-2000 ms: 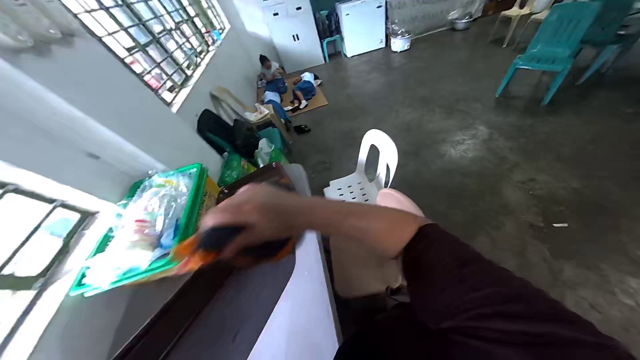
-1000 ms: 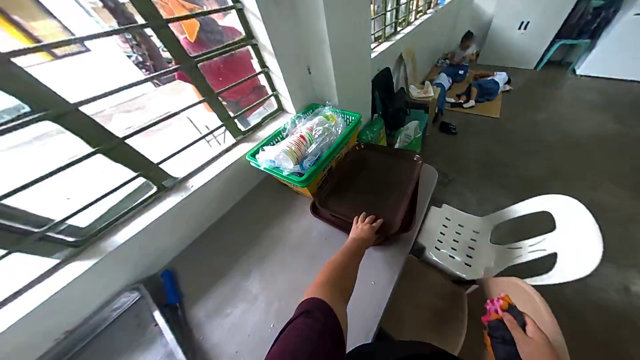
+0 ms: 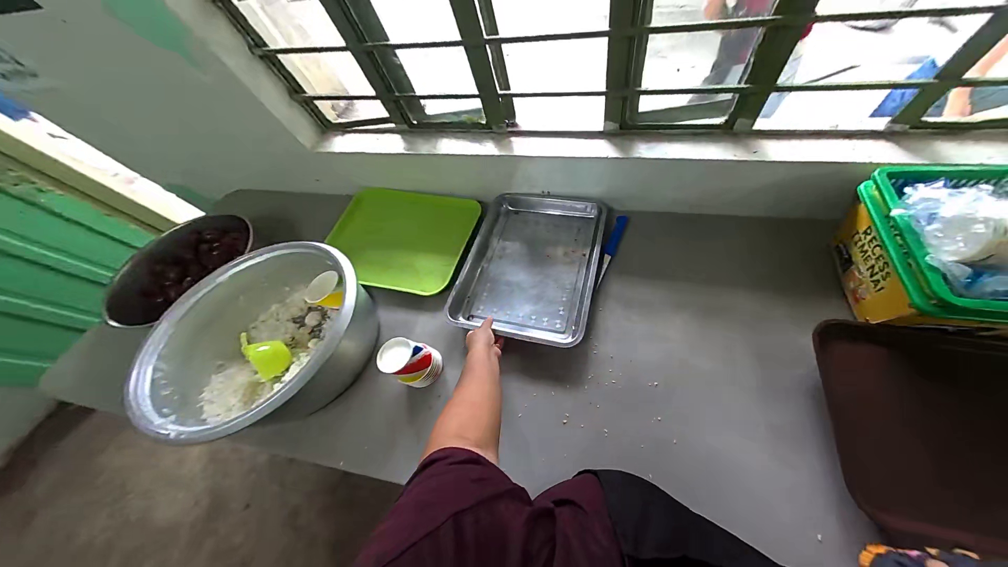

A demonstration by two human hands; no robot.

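My left hand [image 3: 484, 339] grips the near rim of a rectangular metal tray [image 3: 535, 268], thumb on top and fingers at the edge. My right hand is out of view; a partly cut-off orange and dark patterned item [image 3: 917, 557] shows at the bottom right. Beside the tray, a green tray [image 3: 405, 239] lies to the left and a blue-handled utensil [image 3: 616, 235] to the right. Left of my forearm stand stacked paper cups [image 3: 409, 362]. A large metal pot [image 3: 358, 346] holds white rice, a yellow-green plastic scoop [image 3: 269, 359] and a cup.
A bowl of dark food [image 3: 185, 264] sits behind the pot, at the left. Brown trays [image 3: 906, 433] and green baskets [image 3: 906, 236] on a yellow box [image 3: 858, 260] occupy the right. White grains dot the grey table [image 3: 709, 378]. A barred window [image 3: 622, 71] runs behind.
My left hand has moved from the brown trays to the metal tray's rim. My right hand, seen a second ago holding an orange, pink and dark item, has left view. The view has swung left.
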